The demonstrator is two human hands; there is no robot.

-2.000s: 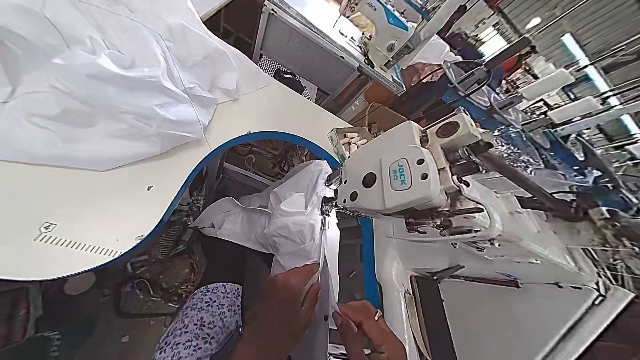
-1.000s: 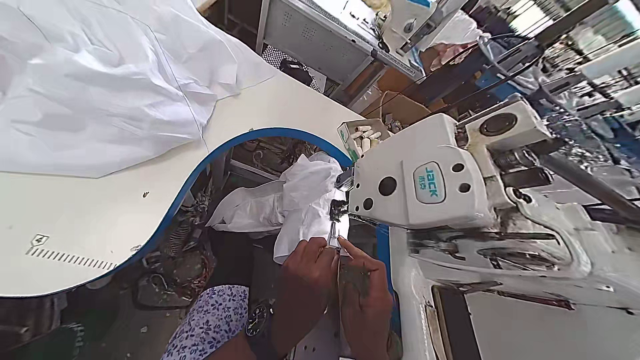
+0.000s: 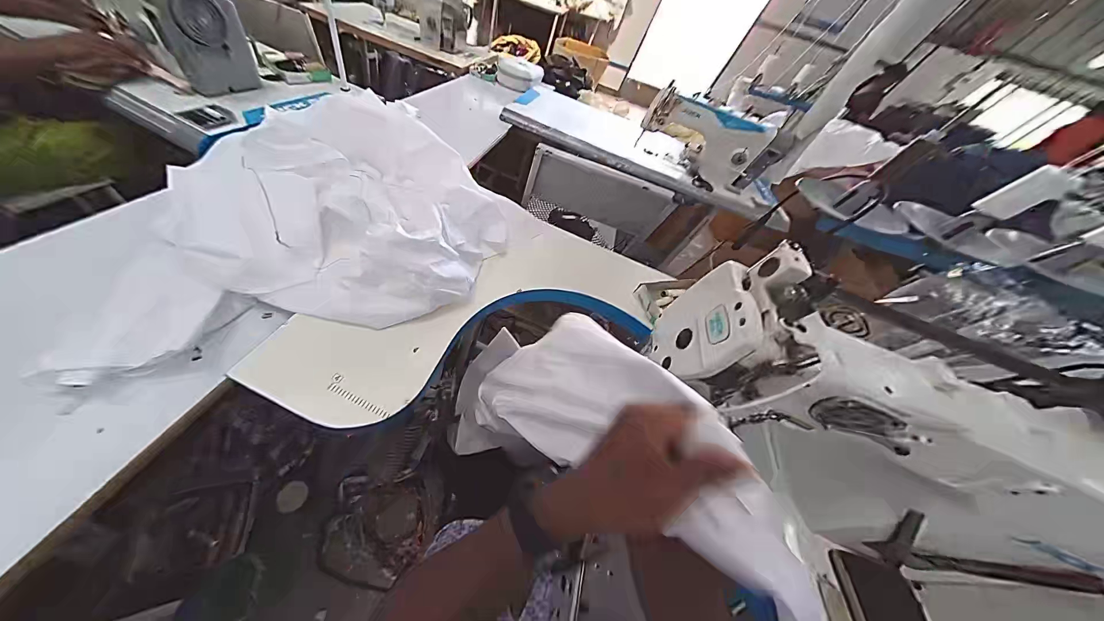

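My left hand, blurred and with a dark band at its wrist, grips a white fabric piece. The fabric spans from the curved cutout of the table down to the lower right, in front of the head of a white Jack sewing machine. Of my right arm, a forearm part seems to show at the bottom centre; the right hand itself is hidden, apparently by the cloth. Whether the fabric is under the needle cannot be seen.
A heap of white fabric lies on the cream table, whose cutout has a blue edge. A small box of white pieces stands behind the machine head. Another sewing machine is farther back. At the upper left, a co-worker's hands are beside a machine.
The left hand has lifted away from the needle area with the fabric, which is now spread higher in front of the machine. The right hand has gone out of sight. The view has swung up and left.
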